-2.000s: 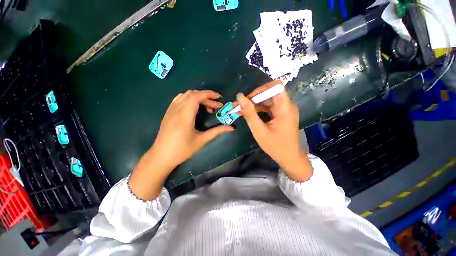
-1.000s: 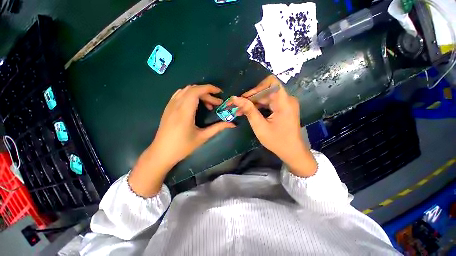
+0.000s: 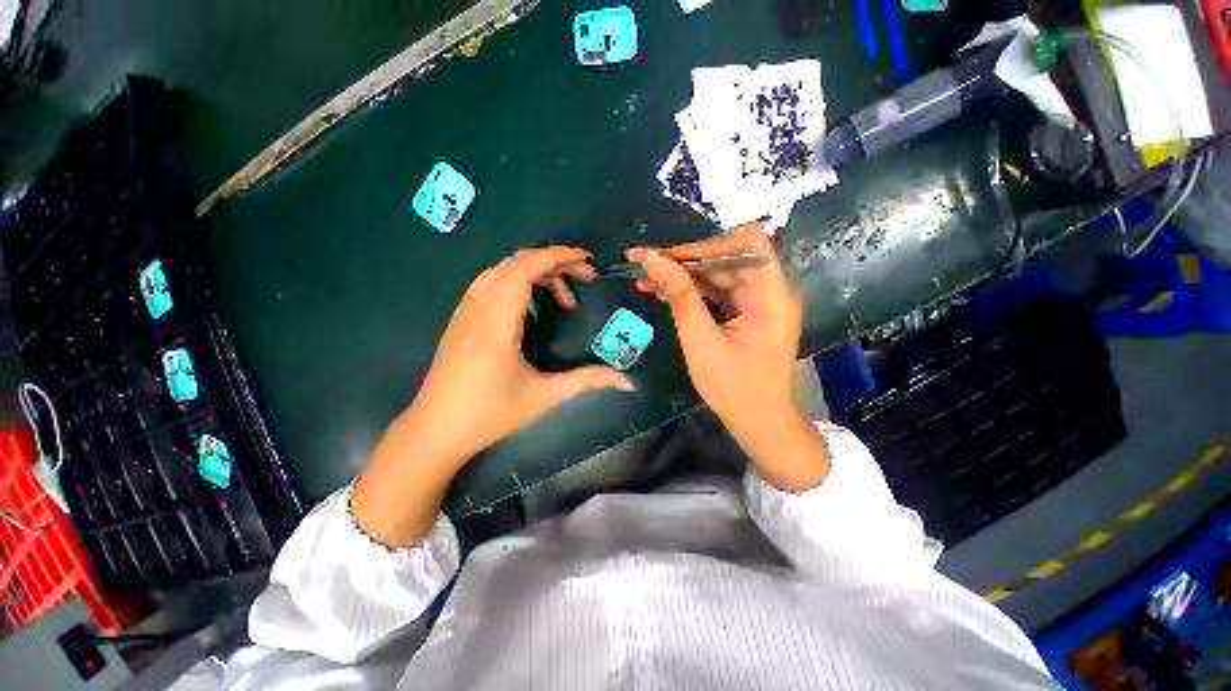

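A turquoise housing lies on the dark green bench between my hands, its inside with dark details facing up. My left hand is beside it, thumb and fingers apart, holding nothing that I can see. My right hand holds thin tweezers, their tips above the housing and pointing towards my left fingertips. Whether the tips hold a tiny part is too small to tell. White cards covered with black specks lie beyond my right hand.
More turquoise housings lie farther up the bench. A black compartment tray with several housings stands at left. A clear-grey syringe and tubing lie at right. A black tray and a blue bin are below the bench edge.
The housing now lies free of my fingers, a little lower. The tweezers have lifted off it towards my left fingertips. The view has shifted, so more of the far bench shows.
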